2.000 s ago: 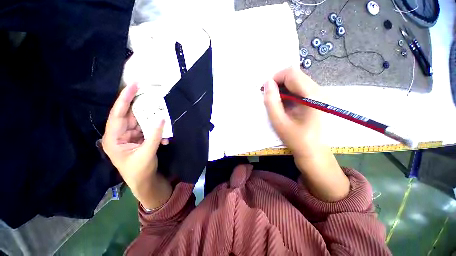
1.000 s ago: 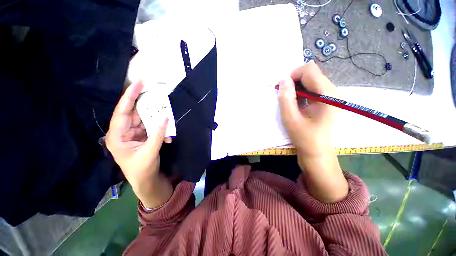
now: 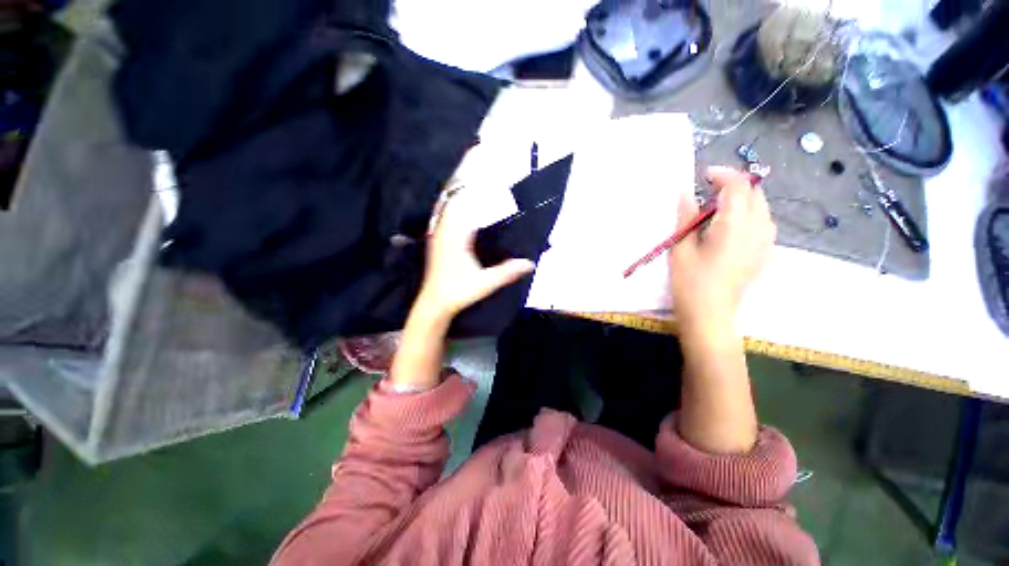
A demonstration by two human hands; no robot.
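Note:
My right hand (image 3: pixel 721 245) holds a red and black pencil (image 3: pixel 666 243) over the white paper (image 3: pixel 620 210); the pencil slants down to the left. My left hand (image 3: pixel 456 265) lies at the edge of the dark garment (image 3: pixel 321 166), thumb spread to the right. A white piece (image 3: pixel 495 203) shows just above and beside my left hand; whether my fingers grip it is hidden. A dark garment corner with a white stitch line (image 3: pixel 539 210) lies between my left hand and the paper.
Black trays (image 3: pixel 647 50) and a tan rounded lump (image 3: pixel 799 46) stand at the back. Buttons (image 3: pixel 811 143) and thread snips (image 3: pixel 902 219) lie on the grey mat (image 3: pixel 791 188). A yellow tape measure (image 3: pixel 841 364) runs along the table edge. A grey bin (image 3: pixel 133 343) is at left.
The view has shifted, showing more of the bin and trays. The pencil now points down to the left, its other end up by my fingers. My left thumb has opened away from the white piece.

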